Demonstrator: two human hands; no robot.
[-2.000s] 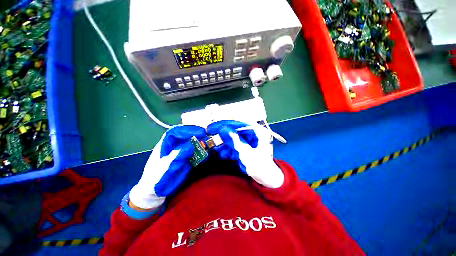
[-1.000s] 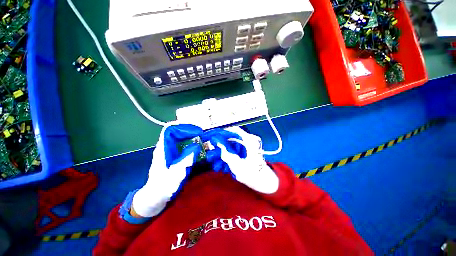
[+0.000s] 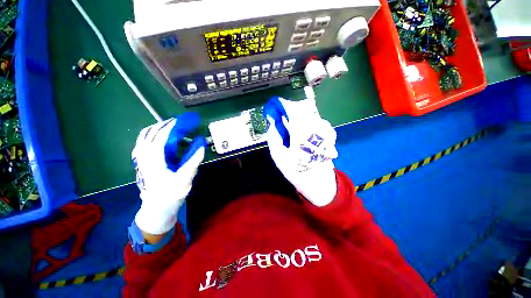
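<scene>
A green charger circuit board (image 3: 258, 121) is at my gloved right hand's (image 3: 303, 145) fingertips, over the right part of the white power strip (image 3: 232, 132). My right thumb and finger close on its right edge. My gloved left hand (image 3: 170, 166) is at the strip's left end, fingers curled; whether it grips something small or the cord there is unclear. The grey-fronted instrument (image 3: 244, 49) stands behind with yellow digits lit. The output lead (image 3: 310, 93) runs down from its terminals behind my right hand; its plug is hidden.
A blue bin (image 3: 49, 139) of boards is at left, a red-orange bin (image 3: 402, 87) of boards at right. A loose board (image 3: 90, 70) lies on the green mat left of the white cord (image 3: 113, 58). A small board (image 3: 297, 81) sits beside the terminals.
My hands were together in front of the strip with the board and plug between them. They have moved apart; the board is now over the strip at my right hand, and my left hand is further left.
</scene>
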